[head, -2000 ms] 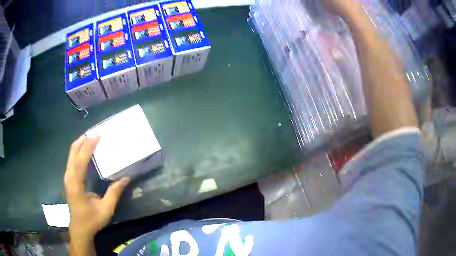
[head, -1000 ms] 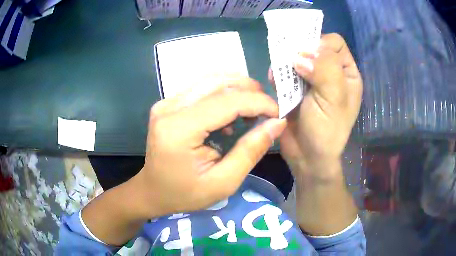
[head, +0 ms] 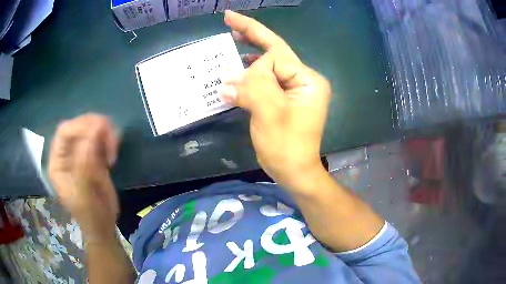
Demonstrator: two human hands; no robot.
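Note:
A small carton (head: 180, 97) stands on the dark-green bench in front of me. Its white top carries a label (head: 208, 77) with fine black text. My right hand (head: 286, 102) is at the carton's right side, thumb on the label, index finger stretched past the far corner and other fingers against the side. My left hand (head: 86, 161) is blurred, left of the carton and apart from it. A white slip (head: 34, 147) shows beside its outer edge; whether the hand holds it is unclear.
Blue-and-white cartons (head: 191, 8) stand in a row at the far edge. Clear ribbed plastic (head: 438, 72) is stacked on the right. White and blue cartons (head: 25, 22) are at the far left. Paper scraps (head: 47, 238) litter the floor.
The printed slip held between both hands a second ago is gone from them, and printed text now shows on the carton's top. My left hand has moved left, my right hand onto the carton.

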